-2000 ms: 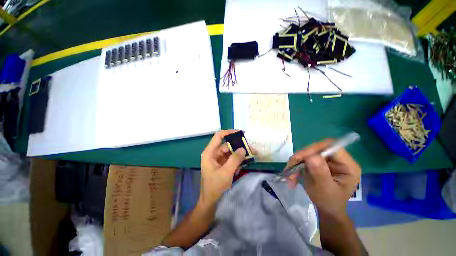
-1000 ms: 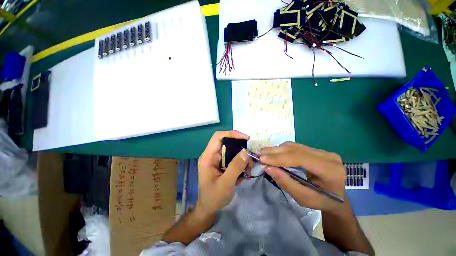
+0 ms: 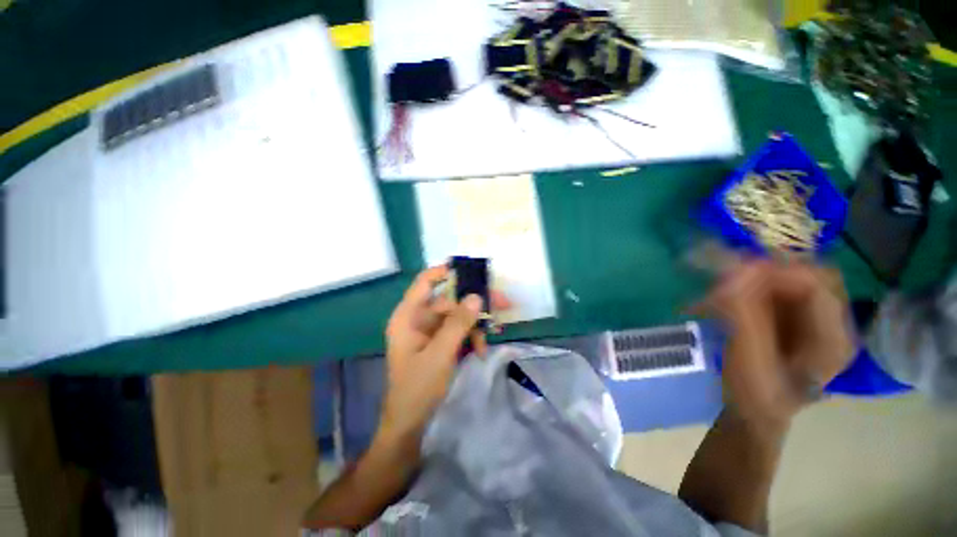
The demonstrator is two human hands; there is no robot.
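Observation:
My left hand [image 3: 428, 323] holds a small black rectangular wired module [image 3: 471, 281] between thumb and fingers, over the near end of the white liner sheet [image 3: 537, 285] with pale yellow rows. My right hand [image 3: 782, 325] is strongly blurred at the right, just in front of the blue parts bin [image 3: 828, 201] full of short cream strips [image 3: 774, 210]. Whether it holds the tweezers or a strip cannot be told.
Left foam board [image 3: 252, 199] bears a row of small dark components [image 3: 161, 106]. Right foam board [image 3: 672, 131] bears a black module pile [image 3: 572, 58] and a stack of modules [image 3: 421, 82]. Wired parts heap [image 3: 871, 58] lies far right. A grey sleeve [image 3: 923, 330] shows at the right edge.
My right hand has left the module and moved right to the blue bin. My left hand still holds the module. The view has shifted right.

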